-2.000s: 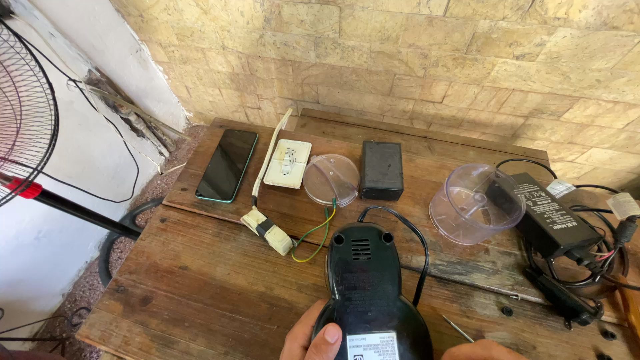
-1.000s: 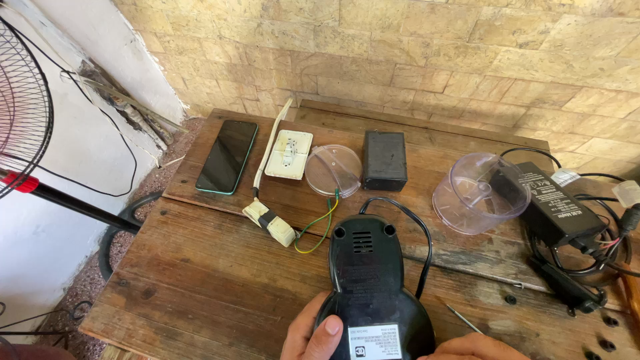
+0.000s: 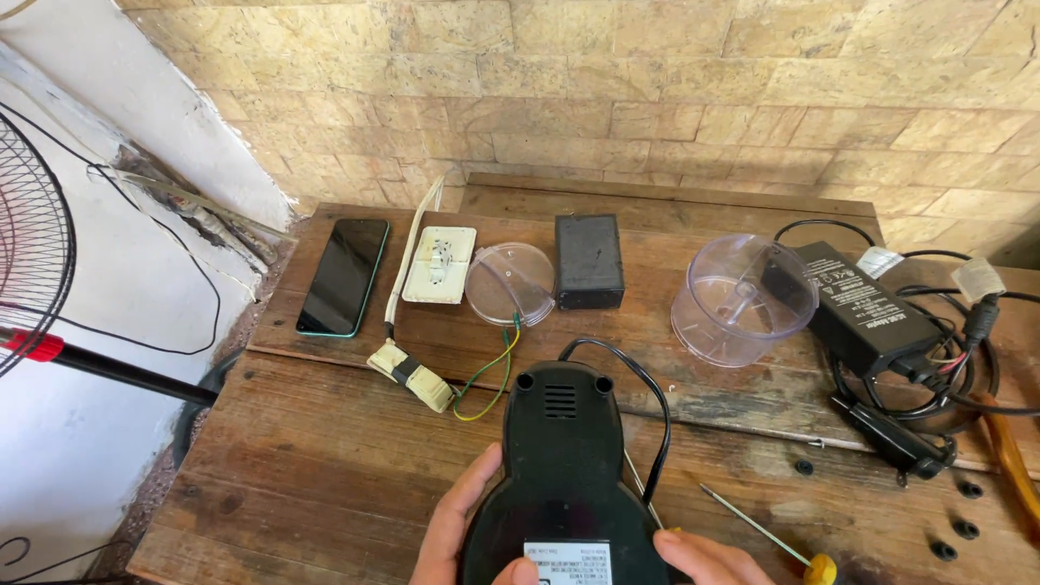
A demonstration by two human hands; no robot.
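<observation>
A black plastic appliance base [image 3: 561, 471], underside up with vents and a printed label, is held at the lower middle. My left hand [image 3: 467, 520] grips its left side, the thumb over the label. My right hand [image 3: 707, 556] touches its right edge with the fingertips. A black cord loops from the top of the base down its right side. A screwdriver with a yellow handle [image 3: 821, 569] lies on the wooden table to the right. The shaft of another thin tool [image 3: 642, 487] shows between the base and the cord.
Behind stand a phone [image 3: 344, 278], a white electrical socket [image 3: 439, 265], a clear lid [image 3: 510, 283], a black box [image 3: 589, 262] and a clear plastic bowl [image 3: 743, 301]. An AC/DC adapter [image 3: 869, 309] with tangled cables and several rubber feet [image 3: 965, 529] are right. A fan [image 3: 32, 236] stands left.
My right hand has moved to the right edge of the base. More of the screwdriver on the right now shows, including its yellow handle.
</observation>
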